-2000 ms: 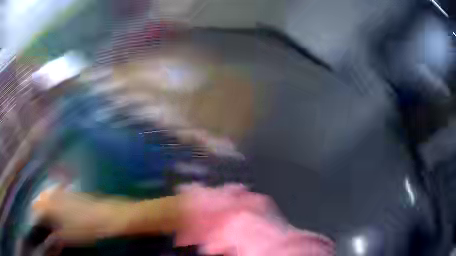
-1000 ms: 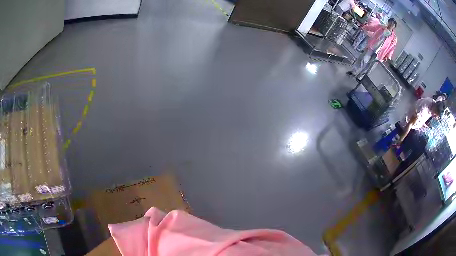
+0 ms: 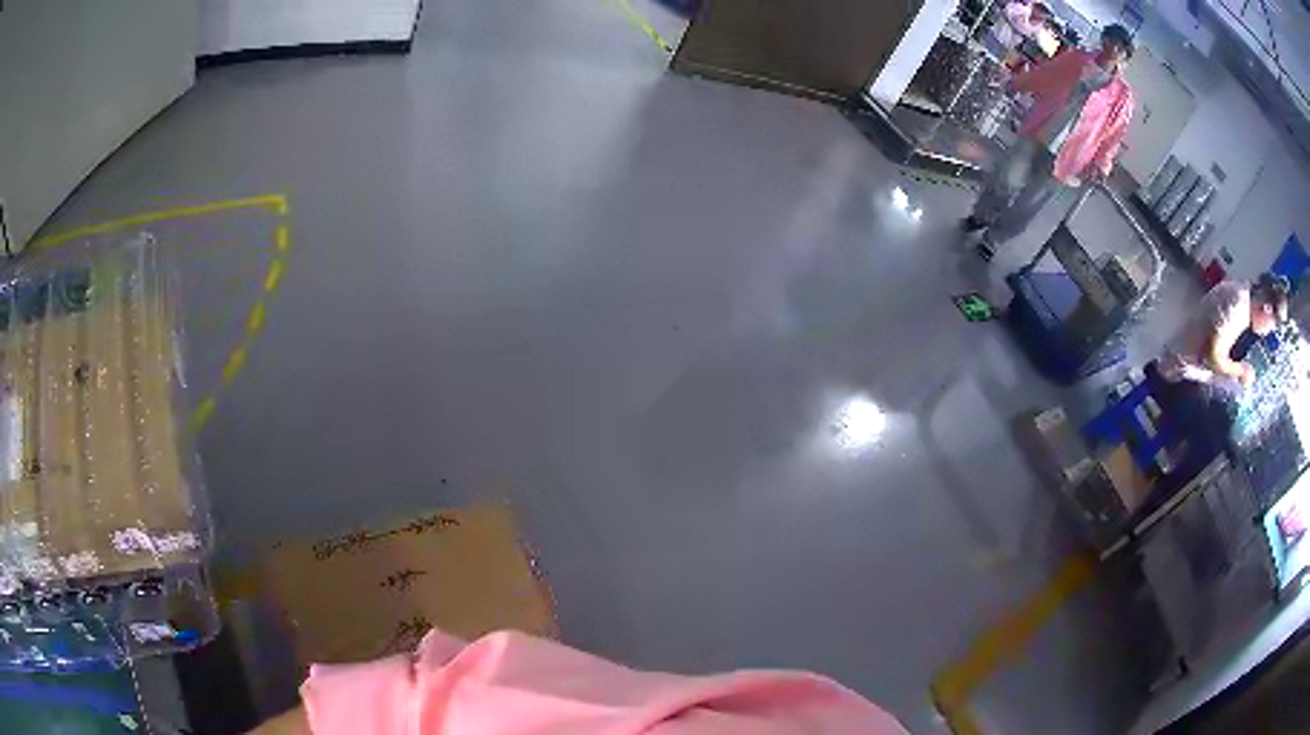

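Note:
Neither of my hands is in view. A pink sleeve (image 3: 575, 692) of mine crosses the bottom edge, with a small strip of bare forearm (image 3: 283, 722) at its left end, cut off by the picture's edge. I cannot tell which arm it is. A stack of clear plastic trays (image 3: 108, 431), tan inside with white labels along its near edge, stands at the left. Small dark round parts (image 3: 94, 595) show at its near edge. The green bench mat (image 3: 65, 701) shows below it.
A cardboard box (image 3: 431, 574) with dark print is beyond my sleeve. Grey floor (image 3: 575, 330) carries yellow tape (image 3: 259, 309). A person in pink (image 3: 1070, 122) stands near a blue trolley (image 3: 1070, 309). Another person (image 3: 1221, 345) is at a bench on the right.
The view has swung away from the earlier blurred bench scene. Since one second ago, the standing person has come nearer the trolley, and my sleeve sits slightly lower.

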